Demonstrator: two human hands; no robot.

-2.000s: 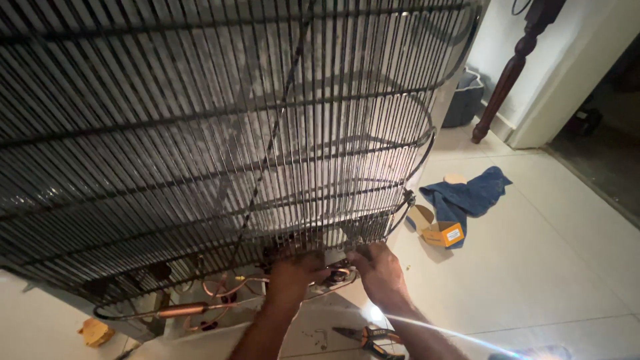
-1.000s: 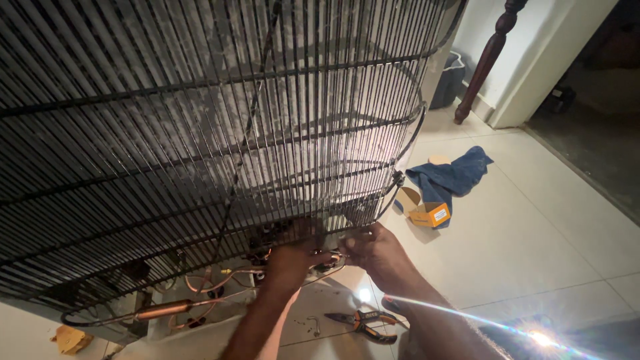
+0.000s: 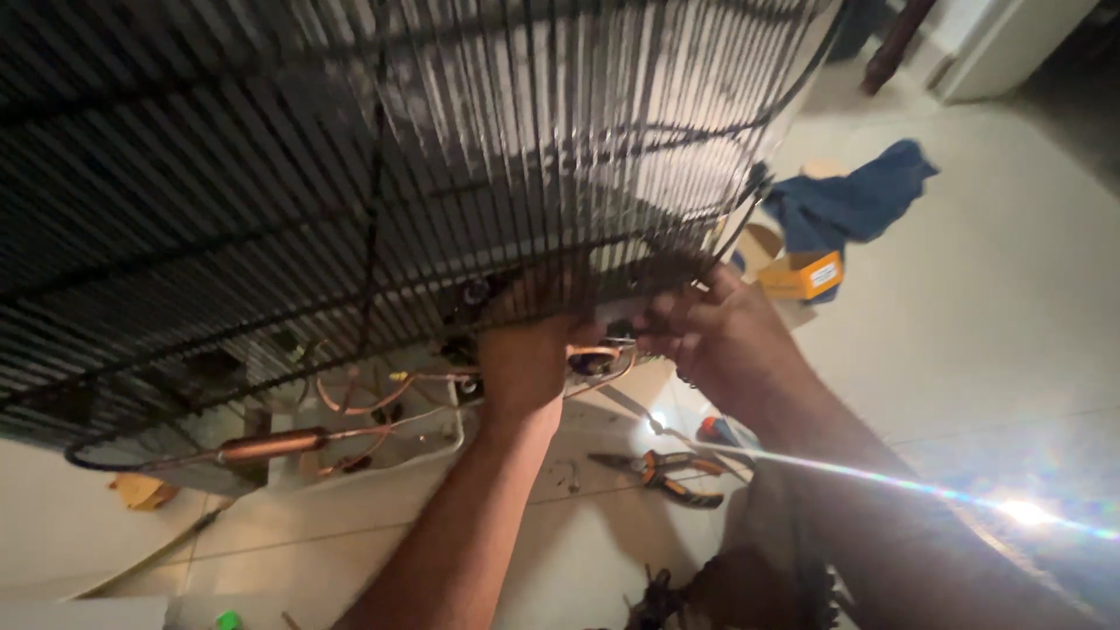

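Note:
A black wire condenser grid [image 3: 455,175] covers the back of a refrigerator. Beneath its lower edge runs copper tubing [image 3: 359,407] with a copper filter drier [image 3: 273,444] at the left. My left hand [image 3: 529,341] reaches up behind the grid's lower wires; its fingers are mostly hidden, so what it touches cannot be told. Just to the right, my right hand [image 3: 704,328] is at the grid's lower right corner, fingers bent beside a looped copper tube [image 3: 595,359]. Whether it grips anything is unclear. Long-nose pliers [image 3: 661,477] with orange and black handles lie on the floor below my hands.
A blue cloth [image 3: 862,197] and an opened orange box [image 3: 801,276] lie on the tiles at the right. A dark wooden furniture leg [image 3: 897,44] stands behind them. A bright light [image 3: 1024,510] glares at the lower right. An orange-yellow object [image 3: 143,492] lies at the left.
My left hand has gone farther up behind the grid's lower wires. My right hand has come slightly away from it, its fingers less closed together. The view has moved closer to the grid's lower edge.

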